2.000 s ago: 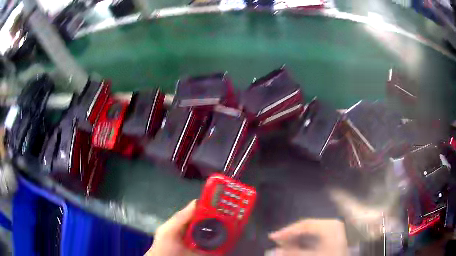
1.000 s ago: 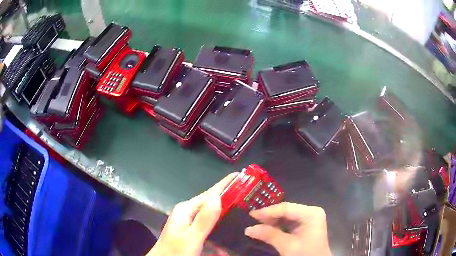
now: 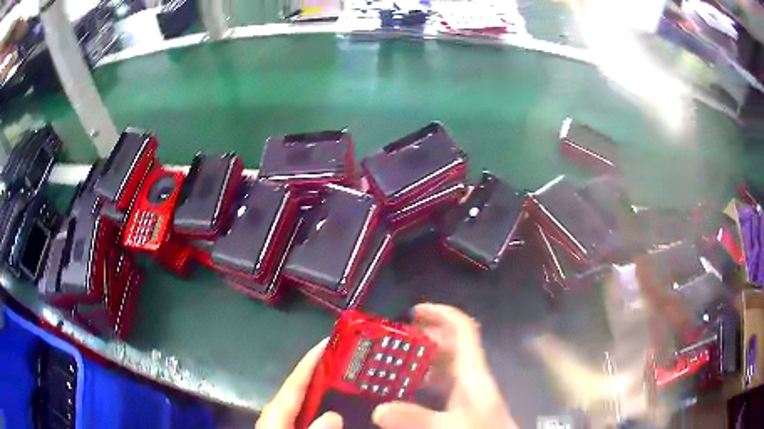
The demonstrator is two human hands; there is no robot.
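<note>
A red radio unit [image 3: 389,362] is held face up at the bottom centre, with its pale round buttons and small greyish display window showing. My left hand [image 3: 295,395] grips its left side, cut off by the lower edge. My right hand [image 3: 462,373] holds its right side, thumb across the lower face. The face's lower part is dark between the thumbs; I cannot tell whether a grille is there. Stacked units with black backs and red edges [image 3: 331,239] lie beyond my hands. One red unit [image 3: 152,209] lies face up at left, its round speaker area showing.
A blue tote [image 3: 25,360] with black parts is at the lower left. Black housings [image 3: 33,239] stand at the far left. The green belt [image 3: 402,84] runs behind the stacks. More units lie at right, partly blurred. A cardboard box [image 3: 751,335] and purple parts [image 3: 751,239] are at the right edge.
The held unit has turned from tilted to more face-on. My right hand has moved from its lower edge to grip its right side. The camera view has shifted and rotated.
</note>
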